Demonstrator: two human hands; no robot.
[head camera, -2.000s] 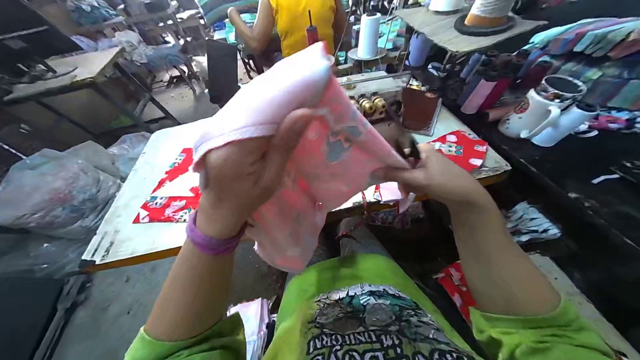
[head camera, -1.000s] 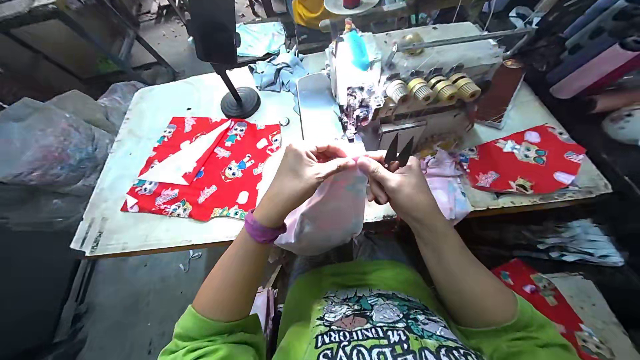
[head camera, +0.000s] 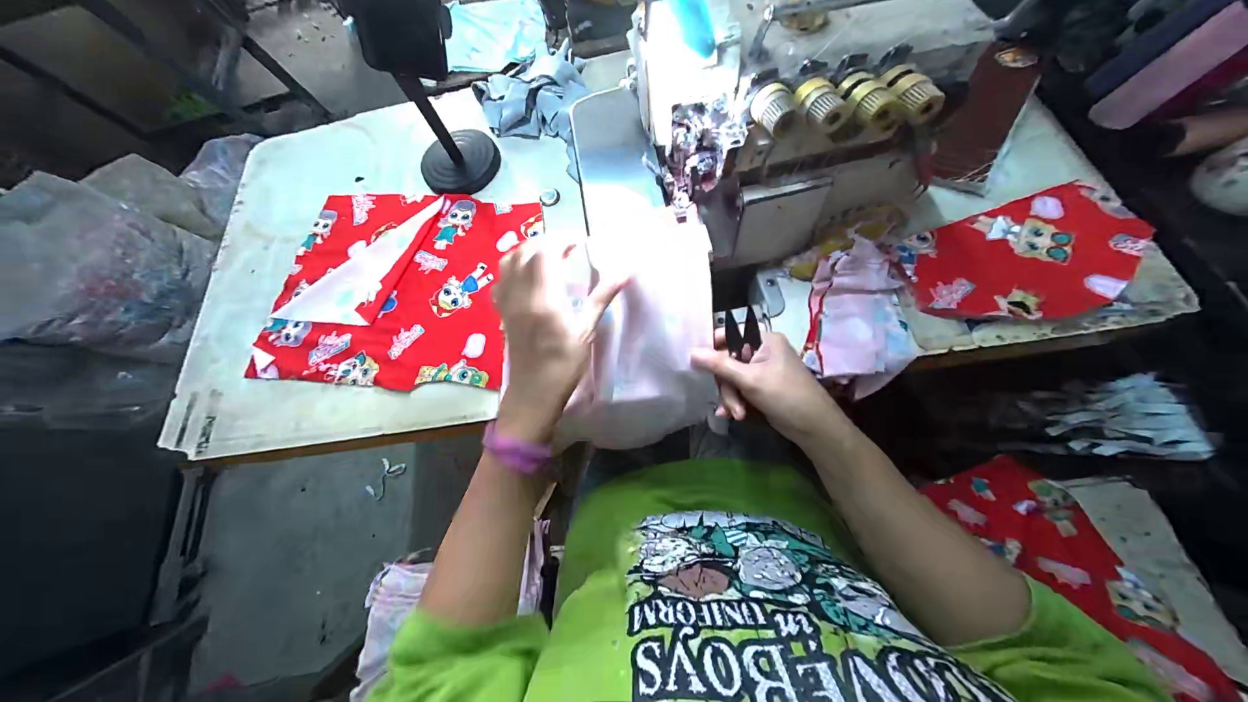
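Note:
Pale pink fabric (head camera: 653, 331) lies under the needle area of an overlock sewing machine (head camera: 702, 146), its near end hanging over the table edge. My left hand (head camera: 551, 327) rests on the fabric's left side, thumb spread from the fingers. At the fabric's right edge, my right hand (head camera: 765, 380) pinches the cloth and also holds small black thread snips (head camera: 743, 333), blades pointing up. Red printed fabric pieces (head camera: 419, 312) lie left of my left hand. A bunched pink piece with red trim (head camera: 858, 317) sits right of the snips.
A black stand with a round base (head camera: 461, 162) rises behind the red pieces. Grey cloth scraps (head camera: 534, 97) lie beside the machine. Another red printed piece (head camera: 1033, 253) is on the table's right side, and more red fabric (head camera: 1082, 565) lies lower right. Plastic bags (head camera: 97, 263) stand at the left.
The pink fabric was held up in both hands; now it lies at the machine. My left hand has moved from pinching the cloth to resting on it, while the snips remain in my right hand.

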